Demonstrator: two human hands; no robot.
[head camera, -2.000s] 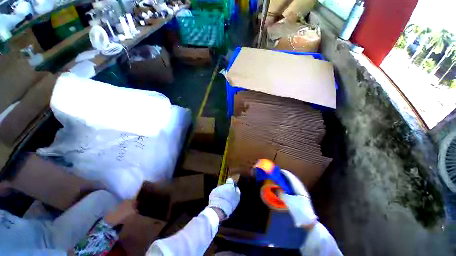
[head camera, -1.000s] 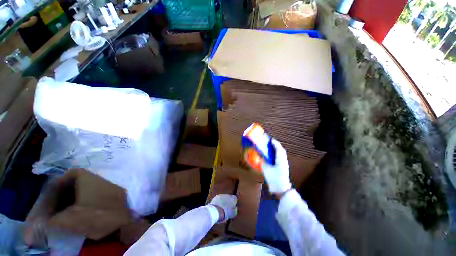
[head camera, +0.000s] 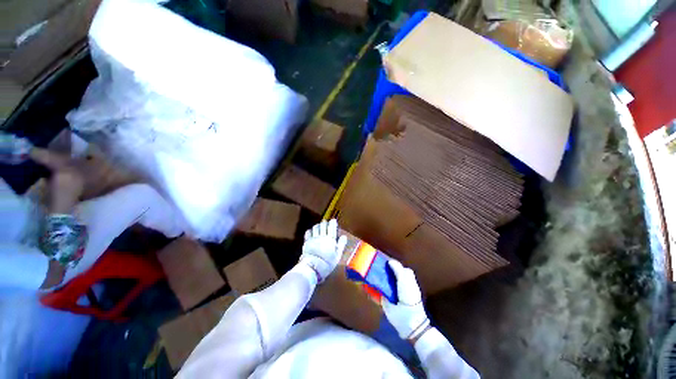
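Note:
A small brown carton (head camera: 342, 296) lies in front of me, partly hidden by my hands and the tape gun. My right hand (head camera: 404, 303), in a white glove, grips the blue and orange-red tape gun (head camera: 378, 275) against the carton's top. My left hand (head camera: 324, 248), gloved white, rests at the carton's far left edge with its fingers spread. The flat cartons (head camera: 445, 178) lean in a tight stack just beyond. The surface under the carton is hidden.
A cardboard sheet (head camera: 482, 89) covers the blue crate (head camera: 378, 96) ahead. Small boxes (head camera: 270, 218) lie on the floor at left. A large white bundle (head camera: 193, 118), a red stool (head camera: 107, 281) and a person's arm (head camera: 63, 192) are left. A stained wall (head camera: 615, 252) stands right.
The view has turned and tilted down. The tape gun has come down onto the carton. My left hand has opened its fingers at the carton's edge. The box by the co-worker has left their hands.

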